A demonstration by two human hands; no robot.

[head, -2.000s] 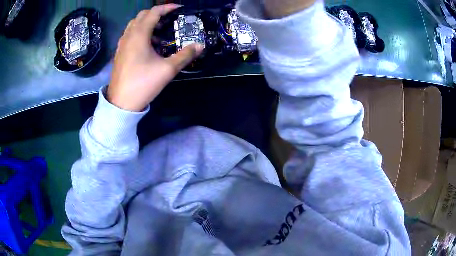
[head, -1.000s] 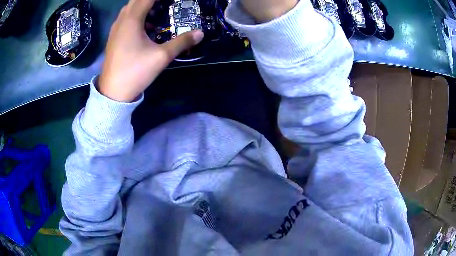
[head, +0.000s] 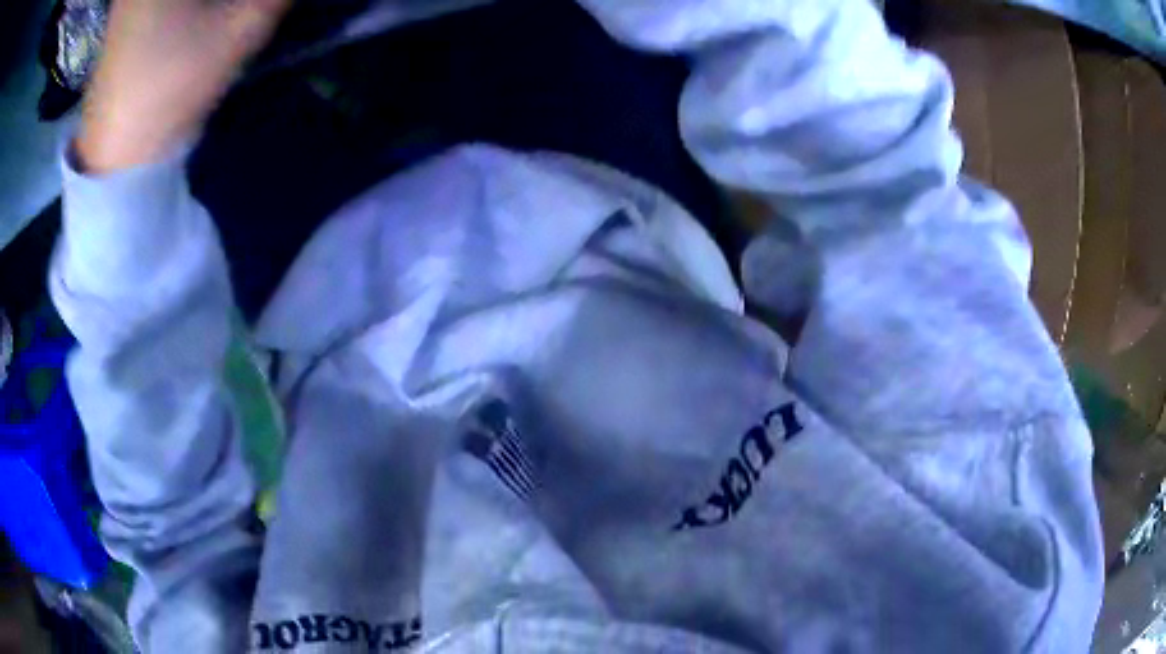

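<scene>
My left hand (head: 173,70) is at the top left, blurred and cut off by the top edge. Its fingers are out of the picture, so I cannot tell whether it holds anything. Just left of it a part-built unit (head: 77,38), a black shell with a silvery board, shows partly at the bench edge. My right hand is beyond the top edge; only its grey sleeve (head: 818,102) shows.
A strip of the green bench top (head: 28,160) shows at the left. An open brown carton (head: 1023,153) stands at the right below the bench. A blue plastic stool (head: 45,473) is at the lower left. My own grey-clothed body fills the middle.
The view has tipped down, so most of the bench and its units have left the picture. My left hand has moved left, away from the unit it was at. My right hand has left view.
</scene>
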